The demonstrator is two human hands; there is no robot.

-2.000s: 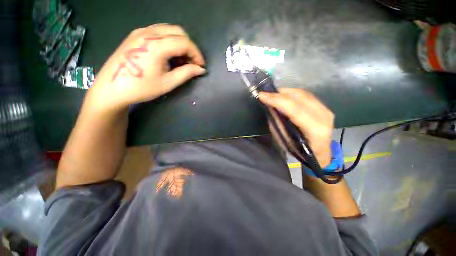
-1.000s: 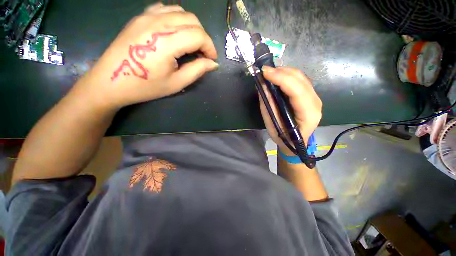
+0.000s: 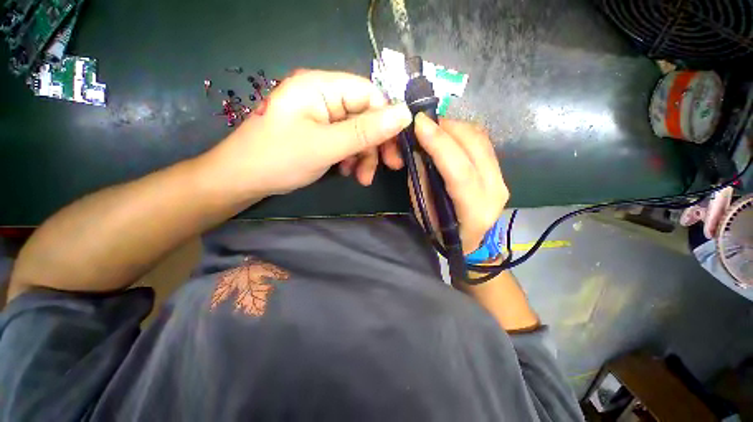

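A circuit board (image 3: 450,82) lies on the dark green mat, its left part glaring white. My right hand (image 3: 466,177) is closed around the black soldering iron (image 3: 448,227), whose front end is over the board; its contact with the board cannot be made out. A thin feed tube (image 3: 371,29) curves up beyond the iron's front. My left hand (image 3: 322,136) has thumb and fingers together against the iron's neck; whether they grip the feed tube or something small is hidden. Small dark-red and black components (image 3: 239,103) lie loose left of the board, beside my left knuckles.
Overlapping green boards (image 3: 70,80) lie at the far left. A reel with an orange band (image 3: 687,105) stands at right, below a black round grille (image 3: 685,25). A small pale fan (image 3: 737,235) is at the right edge. The black cable (image 3: 570,213) runs right along the bench edge.
My left hand has moved right and down to the iron's neck, uncovering the loose components. The iron now stands more upright in my right hand, which has shifted slightly left.
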